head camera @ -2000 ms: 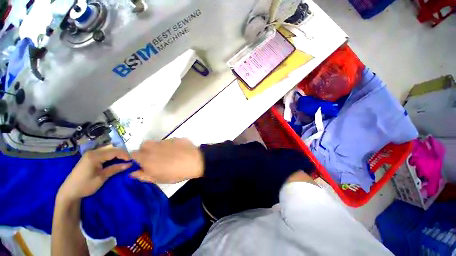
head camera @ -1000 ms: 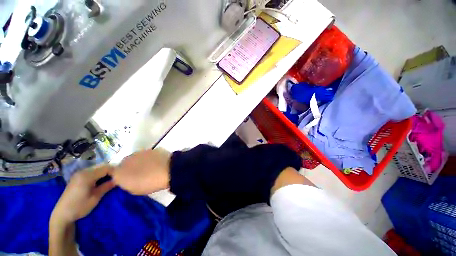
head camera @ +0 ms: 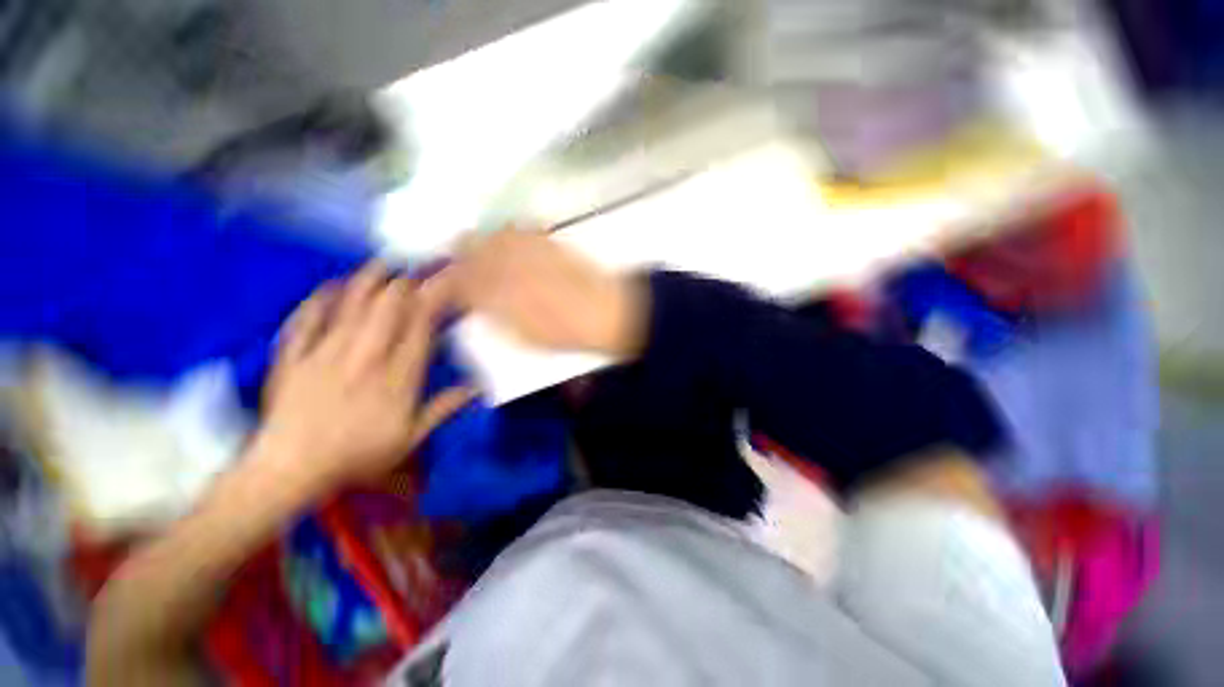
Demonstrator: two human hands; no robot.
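Note:
The frame is strongly blurred. A royal-blue garment piece (head camera: 121, 262) lies across the left of the table and hangs over the front edge below my hands. My left hand (head camera: 352, 369) lies over the blue cloth with its fingers spread; what is under the fingers is hidden. My right hand (head camera: 544, 289) is beside it to the right, near the sewing machine's front, its fingertips touching or close to the left hand's fingers. Whether it holds the cloth edge cannot be told. The sewing machine (head camera: 269, 67) is a grey blur at the top left.
The white table (head camera: 725, 222) runs to the upper right, with a blurred phone (head camera: 893, 121) and yellow paper (head camera: 940, 172) on it. At the right are a red bag (head camera: 1047, 248) and pale-blue cloth (head camera: 1081, 389). A red basket (head camera: 363, 570) is below my left hand.
The view has swung downward and blurred. My left hand has turned over, its fingers now spread on the cloth instead of pinched beside my right hand. More of the red basket below shows.

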